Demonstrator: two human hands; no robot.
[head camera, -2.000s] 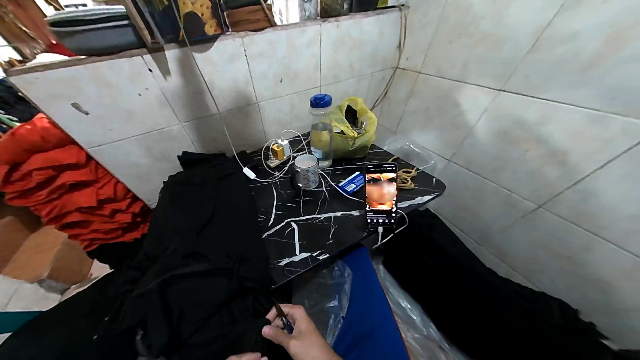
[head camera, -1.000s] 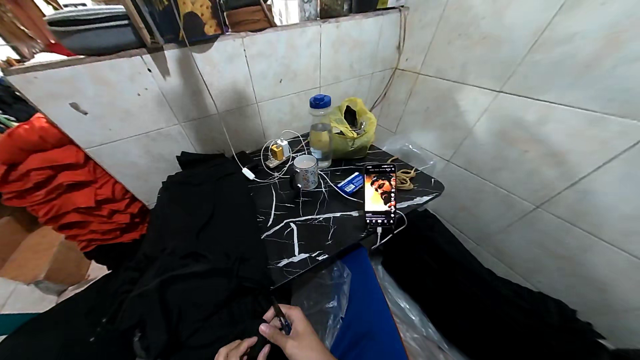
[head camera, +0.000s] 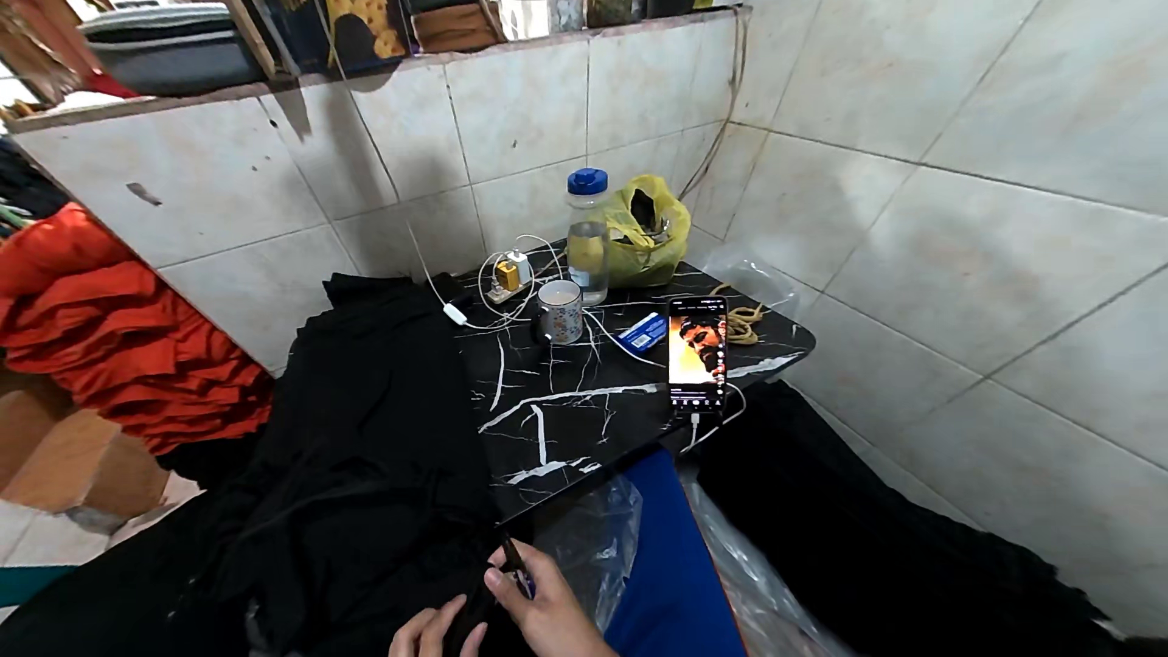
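My right hand (head camera: 538, 602) is closed around a small dark tool (head camera: 516, 564), whose kind I cannot tell; its dark tip points up and away. Close on its left, at the bottom edge, my left hand (head camera: 433, 634) grips black fabric (head camera: 470, 616) between fingers and thumb. A large heap of black cloth (head camera: 365, 438) lies over the left side of the table and reaches down to both hands. Just beyond them is the front edge of the black marble-patterned table (head camera: 584, 429). Blue cloth (head camera: 671, 557) and clear plastic (head camera: 593, 529) lie right of my right hand.
On the table stand a patterned mug (head camera: 560, 315), a water bottle (head camera: 588, 251), a yellow plastic bag (head camera: 643, 246) and an upright phone (head camera: 697, 356) with a white cable. A charger (head camera: 508, 276) sits behind the mug. Red fabric (head camera: 119, 338) is piled left; more black cloth (head camera: 876, 529) lies right.
My left hand, barely in view at the bottom edge two seconds ago, has come up beside my right hand. The picture on the phone screen has changed.
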